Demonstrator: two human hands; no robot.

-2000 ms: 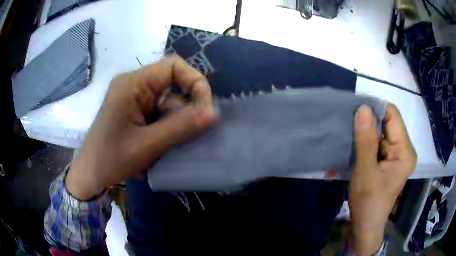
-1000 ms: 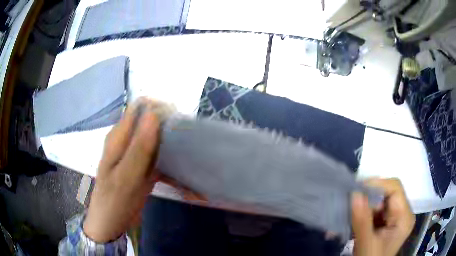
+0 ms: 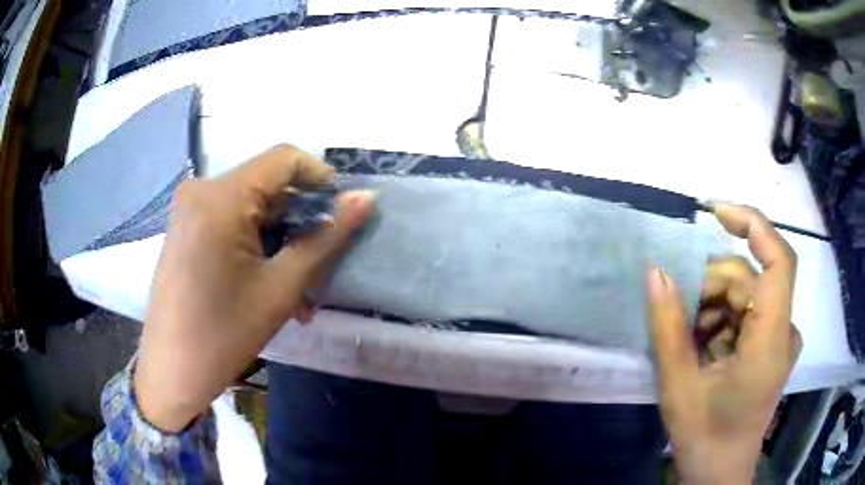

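Observation:
A grey lining piece (image 3: pixel 512 251) lies over a dark patterned shell piece (image 3: pixel 569 184) at the table's front edge. A dark strip shows along its far edge and a thin one along the near edge. My left hand (image 3: pixel 247 256) grips the grey piece's left end between thumb and fingers. My right hand (image 3: pixel 726 332) is at its right end, thumb on the grey cloth and index finger at the dark piece's far right corner. Whether the right fingers pinch both layers is hard to tell.
A stack of grey pieces (image 3: pixel 119 180) lies at left. A stitched grey piece (image 3: pixel 204 24) with a dark patterned edge is at the far left. The machine's metal plate (image 3: pixel 654 52) is at the upper right, with a brass knob (image 3: pixel 820 98) beside it. The table's curved edge (image 3: pixel 474 365) is above my lap.
The grey piece, held stretched above the dark piece before, has moved up and now lies over most of it. My right hand has moved up to the dark piece's right end.

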